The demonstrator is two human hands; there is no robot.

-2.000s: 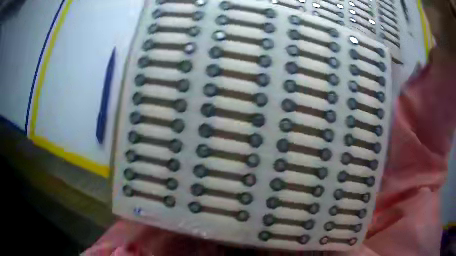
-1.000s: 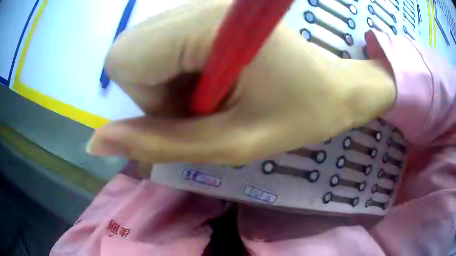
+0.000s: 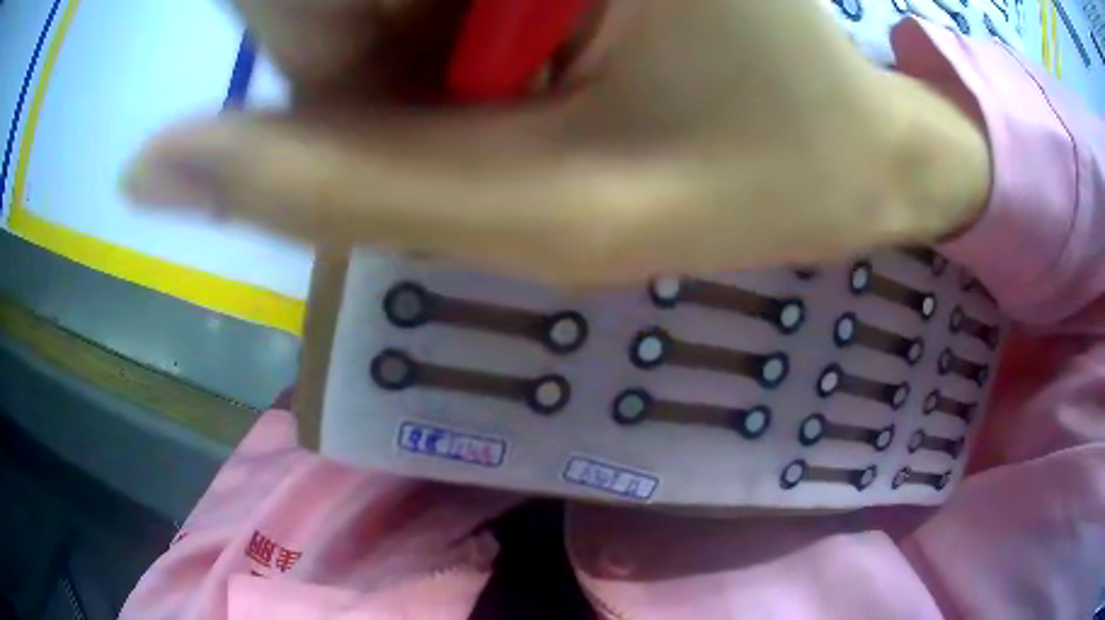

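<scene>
My right hand, bare and blurred, reaches in from the right, above the white tray. It is closed around a thick red pen, whose upper part is cut off by the top edge. The hand hides the pen's tip and much of the tray. Below the hand, rows of dumbbell-shaped slots show, with dark rings at both ends. Some ring centres are whitish, others grey. Two small labels lie along the near edge, a purple-red one and a blue-bordered one. My left hand is not in view.
The white bench top with yellow and blue lines is at the left. A dark blue stick lies on it, partly behind the hand. Pink garment cloth with red printing lies below the tray, and a pink sleeve is at the right.
My right hand with the red pen came in over the tray after the first frame, then shifted up and slightly left in view. More of the tray's near rows now shows, and larger.
</scene>
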